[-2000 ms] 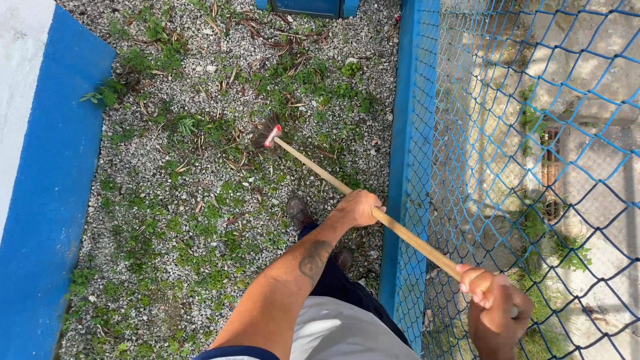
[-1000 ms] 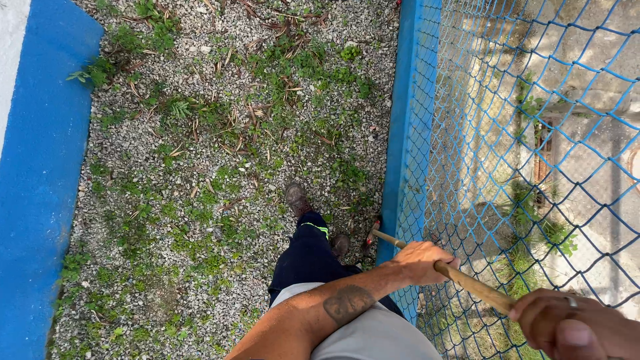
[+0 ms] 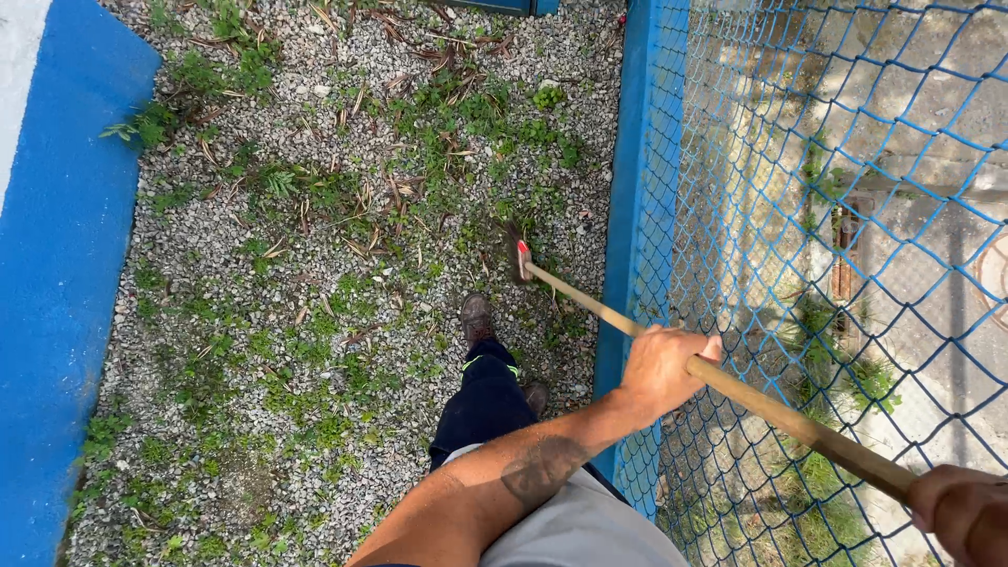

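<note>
My left hand (image 3: 668,368) is closed around the middle of a broom's wooden handle (image 3: 803,429), beside the blue chain-link fence. Lower right, at the frame's edge, my right hand (image 3: 965,508) grips the upper end of the same handle and is partly cut off. The broom head (image 3: 523,256), with dark bristles and a red and white patch, is at the gravel just ahead of my boot (image 3: 476,317); the bristles look blurred. Small green weeds (image 3: 465,110) and dry leaves (image 3: 405,193) lie about it on the gravel.
A chain-link fence (image 3: 874,260) on a blue base (image 3: 630,213) runs along the right, with pavement and a rusty grate (image 3: 846,256) beyond. On the left stands a blue and white wall (image 3: 67,260). A blue edge (image 3: 512,5) shows at the top.
One second ago the broom head was beside the fence base, near my boots; now it is farther forward and left, over the gravel. Both hands have stayed on the handle.
</note>
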